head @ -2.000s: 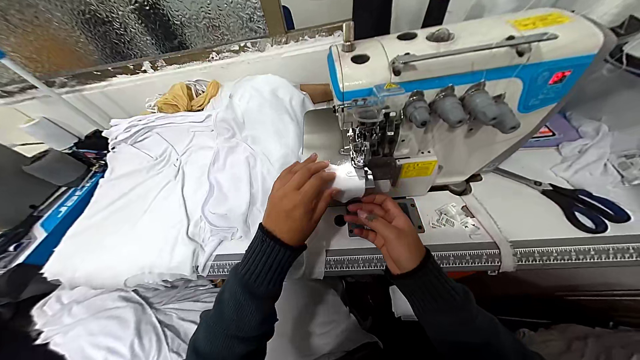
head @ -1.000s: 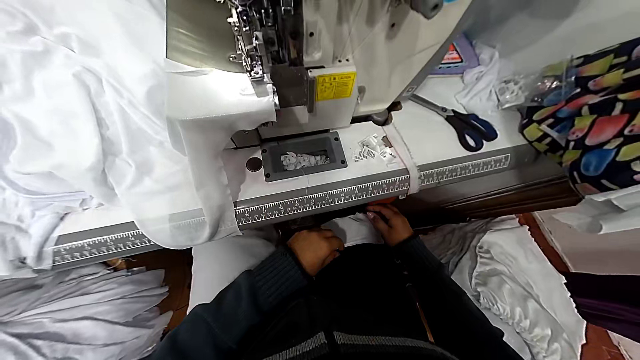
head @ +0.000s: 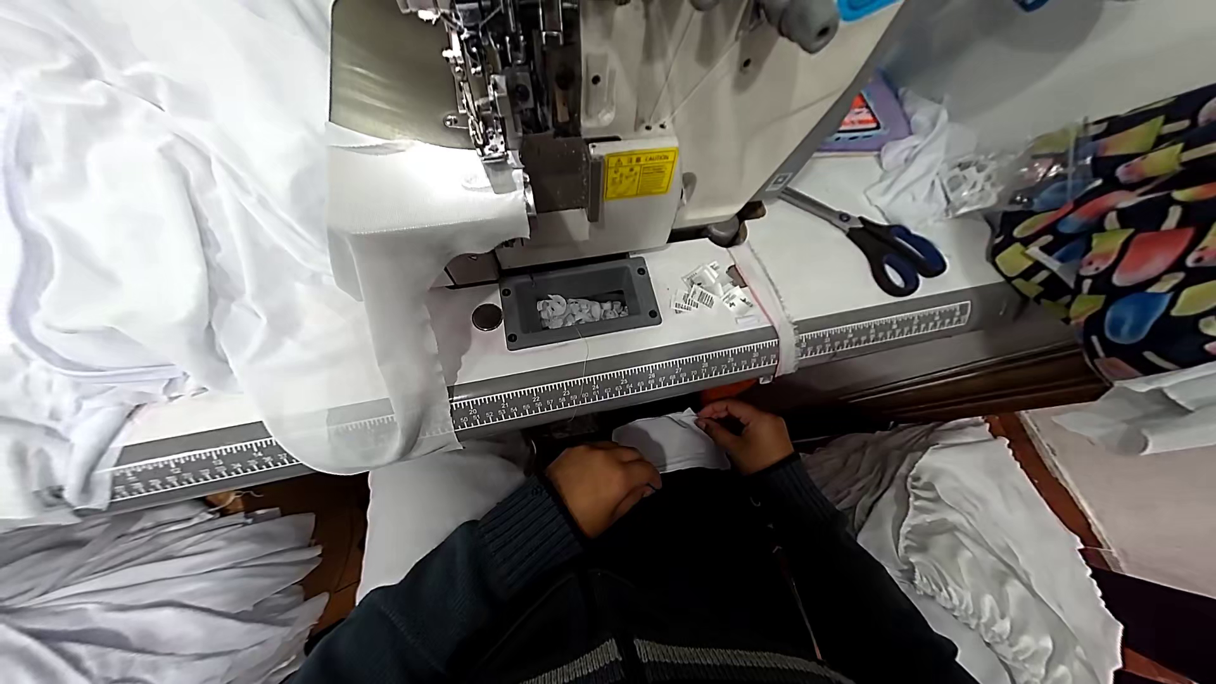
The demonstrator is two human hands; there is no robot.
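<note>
Below the table edge, close to my body, a small piece of white fabric lies between my hands. My left hand rests on its left end with the fingers curled, their tips partly hidden. My right hand pinches the fabric's upper right edge between thumb and finger. In front stands an overlock sewing machine. Another white fabric piece lies under its presser foot area and drapes over the table edge, touched by neither hand.
Scissors with dark handles lie on the table right of the machine, beyond small white labels. A recessed grey tray holds scraps. White cloth covers the left. A measuring tape runs along the edge; patterned fabric lies right.
Both hands have moved from the machine's needle area down below the table edge, where they hold white fabric. The view has tilted down strongly.
</note>
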